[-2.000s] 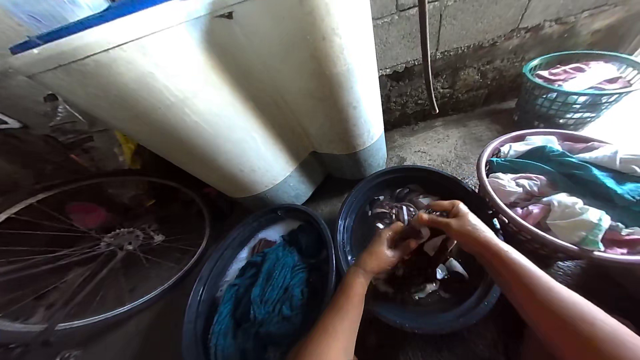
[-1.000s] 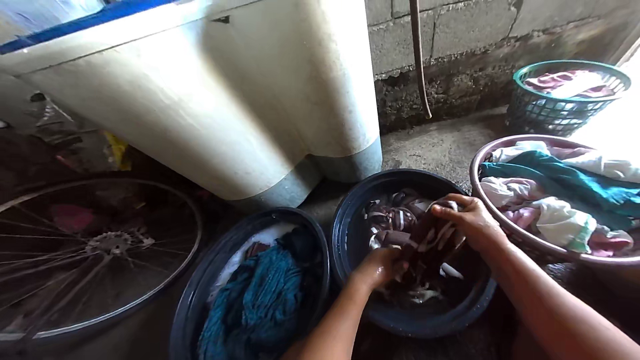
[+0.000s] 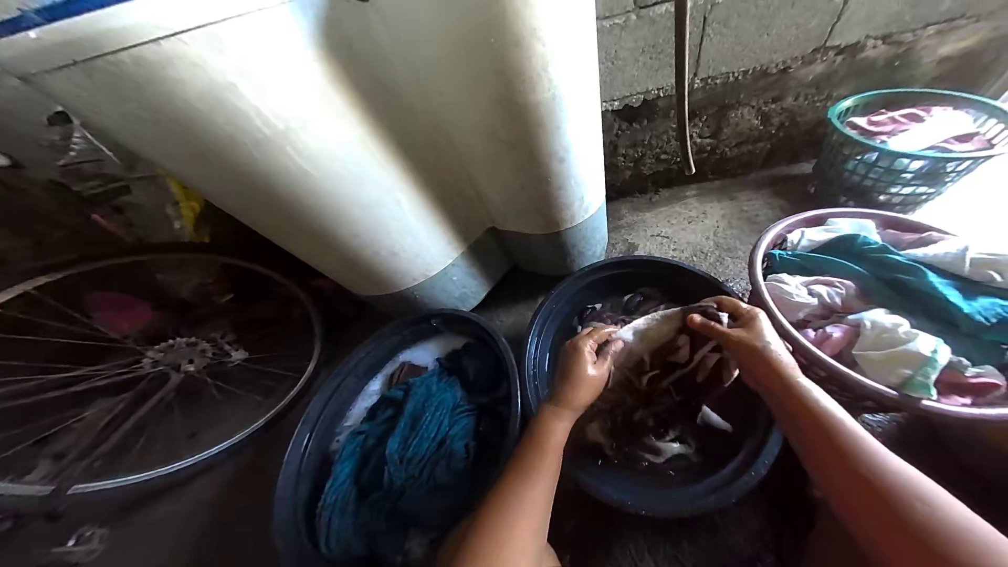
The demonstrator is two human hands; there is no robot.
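My left hand [image 3: 584, 368] and my right hand [image 3: 742, 337] pinch a dark and pale patterned wet cloth [image 3: 657, 346], spread between them over a round dark basin [image 3: 543, 354]. A pale strip along its upper edge runs from one hand to the other. Beneath it, more wet cloth [image 3: 665, 450] lies in dark water. Beside my left forearm, a second dark basin [image 3: 303, 465] holds a teal cloth [image 3: 409, 433] and some whitish suds [image 3: 378, 394]. Close to my right hand stands a mauve tub [image 3: 760, 276] heaped with white, pink and teal clothes [image 3: 898, 283].
A white washing machine [image 3: 441, 118] with a grey base rises behind the basins. At the left is a bicycle wheel [image 3: 189, 358]. A hose [image 3: 683, 94] hangs against the concrete block wall [image 3: 756, 47]. A green laundry basket [image 3: 874, 169] stands at the back right.
The cloth, bunched in both hands two seconds ago, is now spread between them. My left hand has risen from lower in the basin to the cloth's upper left edge.
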